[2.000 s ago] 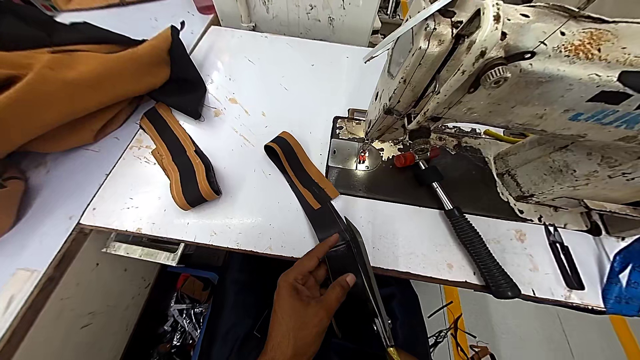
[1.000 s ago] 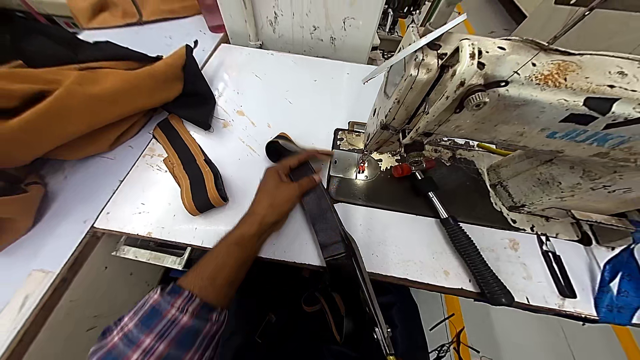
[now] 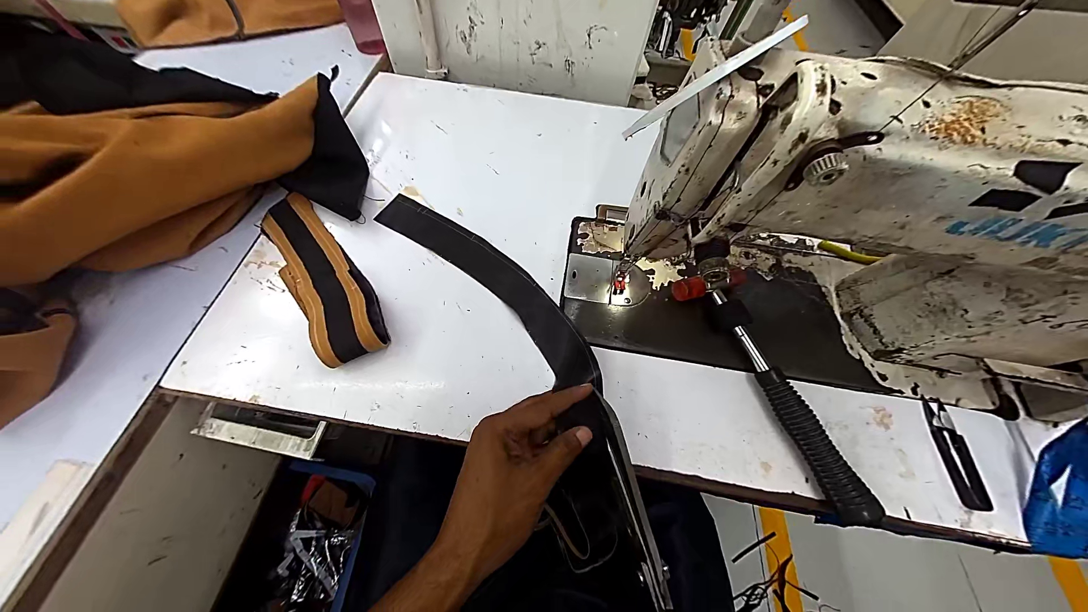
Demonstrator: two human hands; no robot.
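Observation:
My left hand [image 3: 510, 476] comes in from the bottom and holds a black fabric strip [image 3: 484, 263] between thumb and fingertips at the table's front edge. The strip curves away over the white table, its far end flat. Along its right side, beside my fingers, runs a long metal blade [image 3: 631, 501], apparently of scissors; its handles are out of view. My right hand is not in view. A folded tan and black striped band [image 3: 327, 280] lies left of the strip. Part of a tan-edged band hangs below my left hand, in shadow.
At the right stands a worn Juki sewing machine [image 3: 926, 178]. A hammer-like tool with a ribbed black handle [image 3: 816, 442] and thread snips [image 3: 958, 455] lie before it. Tan and black cloth [image 3: 153, 170] is heaped at the left. Below is a blue-rimmed bin [image 3: 361, 484].
My left hand has moved back from farther up the strip to the table edge. The strip's curled, tan-edged far end is gone from the table; a plain black end now lies flat, farther left.

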